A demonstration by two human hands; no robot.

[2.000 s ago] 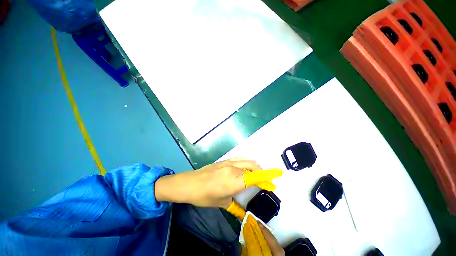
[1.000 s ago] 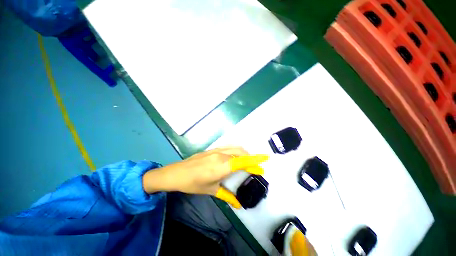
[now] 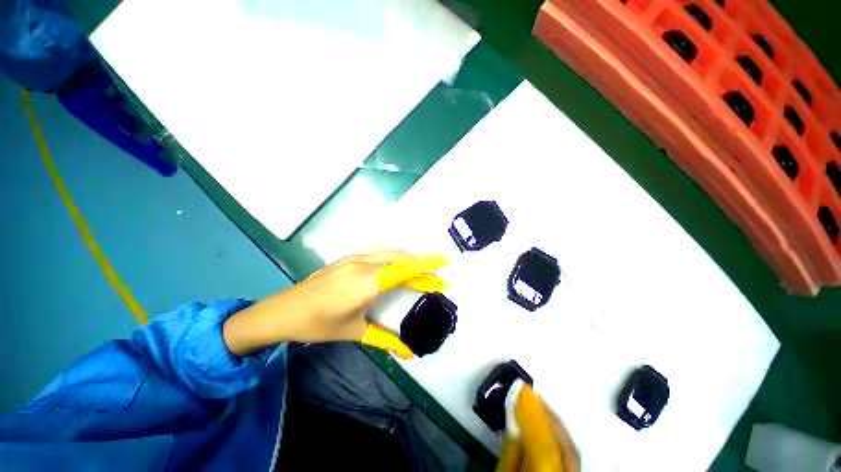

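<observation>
Several black octagonal watch units lie on a white foam mat (image 3: 590, 230). My left hand (image 3: 323, 300), with yellow finger cots, has its thumb and fingertips around the sides of one watch unit (image 3: 428, 324) lying on the mat. My right hand (image 3: 544, 442), cut off by the bottom edge, holds a small whitish pad (image 3: 514, 406) against the face of a second watch unit (image 3: 493, 395). Three more units lie beyond: an upper one (image 3: 479, 226), a middle one (image 3: 534, 277) and a right one (image 3: 644, 396), each showing a white patch.
An orange foam tray (image 3: 645, 120) with black units in its pockets is at the upper right. A second white sheet (image 3: 277, 101) lies at the upper left on the green bench (image 3: 420, 134). A whitish cylinder (image 3: 788, 450) is at the lower right. Blue floor is at the left.
The view has shifted, so the mat and tray appear further left. My right hand has moved with the pad from beside the unit at my left hand to the lower unit.
</observation>
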